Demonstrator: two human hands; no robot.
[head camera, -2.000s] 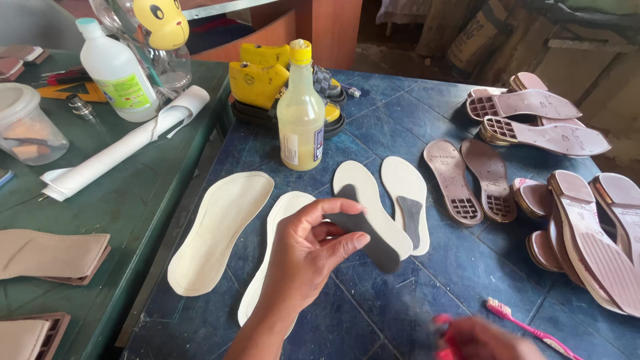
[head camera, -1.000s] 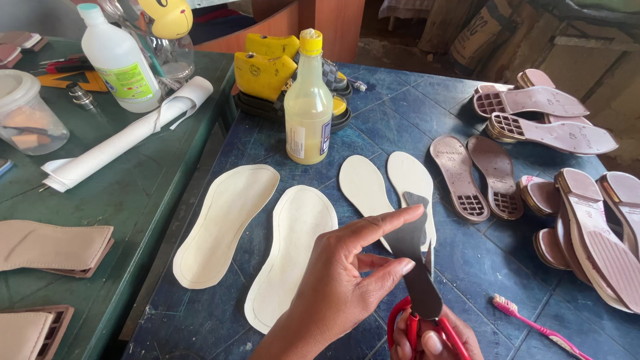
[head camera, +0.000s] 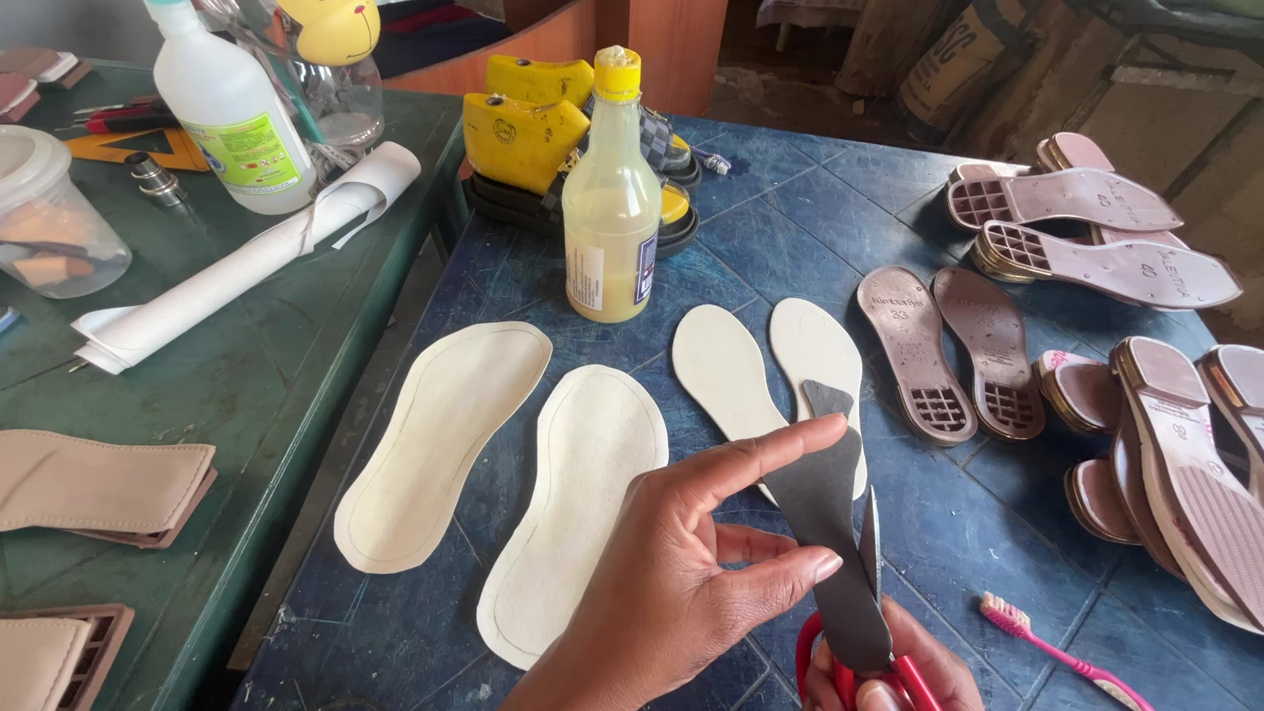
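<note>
My left hand (head camera: 731, 533) pinches a dark grey, narrow sole-shaped piece (head camera: 834, 523) between thumb and fingers. Below it, my right hand (head camera: 899, 662) grips red-handled scissors (head camera: 869, 553), whose blades lie along the right edge of the grey piece. Two large cream insole pieces (head camera: 444, 444) with drawn outlines lie to the left, the nearer one partly behind my left hand. Beyond my hands are two smaller cream insoles (head camera: 721, 370), partly covered by the grey piece and my fingers.
A glass bottle (head camera: 612, 197) of yellowish liquid stands behind the insoles, before yellow shoe lasts (head camera: 523, 138). Several shoe soles (head camera: 913, 346) lie at right, with a pink toothbrush (head camera: 1057, 652) nearer me. On the green table are a paper roll (head camera: 247, 257), a white plastic bottle (head camera: 232, 118) and a plastic tub (head camera: 49, 217).
My right hand has brought the red scissors from the lower right up to the grey piece. My left hand has turned that piece more upright since two seconds ago.
</note>
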